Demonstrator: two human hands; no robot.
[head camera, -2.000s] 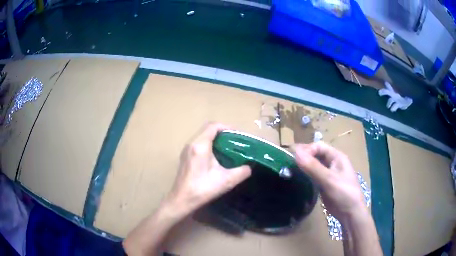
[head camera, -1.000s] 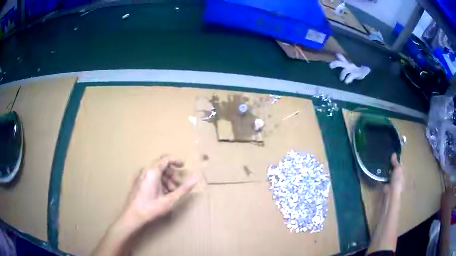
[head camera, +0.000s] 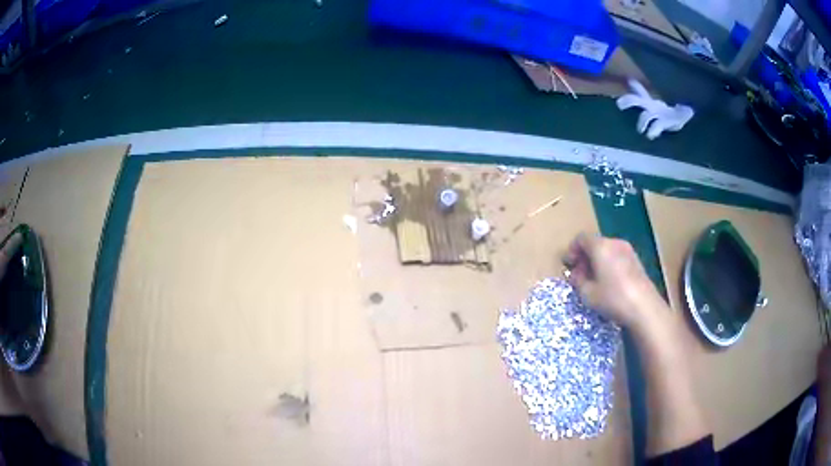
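Observation:
My left hand (head camera: 11, 244) is at the far left edge, mostly cut off, with its fingers on the upper rim of a green oval housing (head camera: 22, 296) with a chrome rim and dark face. My right hand (head camera: 576, 262) is at the top edge of the pile of small silver parts (head camera: 558, 364), fingers bent and fingertips close together. Whether a part is between them cannot be told. Another green housing (head camera: 723, 284) lies on the right cardboard sheet, face up.
A brown-stained cardboard pad (head camera: 442, 238) bears small round white pieces (head camera: 480, 228). A thin stick (head camera: 545, 207) lies right of it. Cardboard sheets (head camera: 228, 300) cover the bench. Beyond are a blue bin (head camera: 501, 27) and a white glove (head camera: 653, 110).
My right hand has left the right-hand housing and moved to the silver pile. My left hand has moved from the middle sheet to the housing at the far left.

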